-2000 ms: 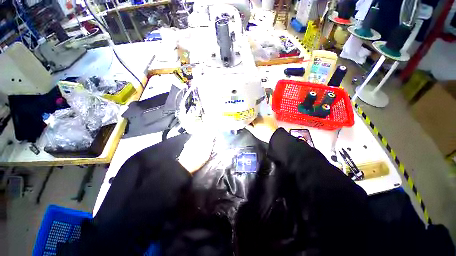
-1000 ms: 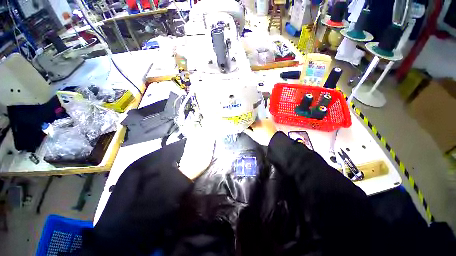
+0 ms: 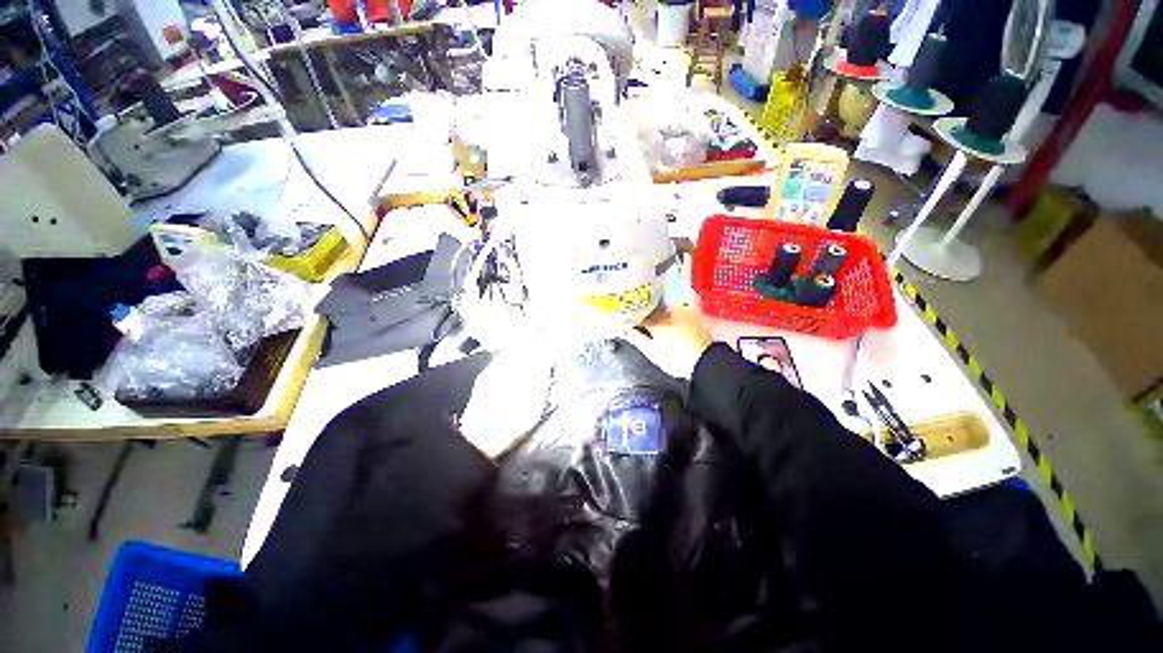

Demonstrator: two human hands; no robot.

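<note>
A black garment with shiny wrinkled lining (image 3: 561, 491) lies over the table's front edge and towards my lap. A dark-blue label (image 3: 634, 430) with a light mark is on the lining. The white sewing machine head (image 3: 593, 262) with a yellow sticker stands just beyond it. My left hand (image 3: 505, 402) lies on the lining at the left of the machine, overexposed, its fingers washed out. My right hand (image 3: 673, 342) is beside the machine head at the right, partly hidden by the dark sleeve. Whether either hand grips the cloth is not clear.
A red basket (image 3: 727, 304) with several thread cones stands right of the machine. A phone (image 3: 769, 357), dark tools (image 3: 893, 424) and a tan tray (image 3: 957, 435) lie nearer. Dark cloth pieces (image 3: 389, 301) lie left. Clear bags (image 3: 191, 357) are on the neighbouring table. A blue crate (image 3: 160, 589) is on the floor.
The label and lining sit slightly lower in the view and a little to the right. The hands stay in nearly the same places beside the machine head.
</note>
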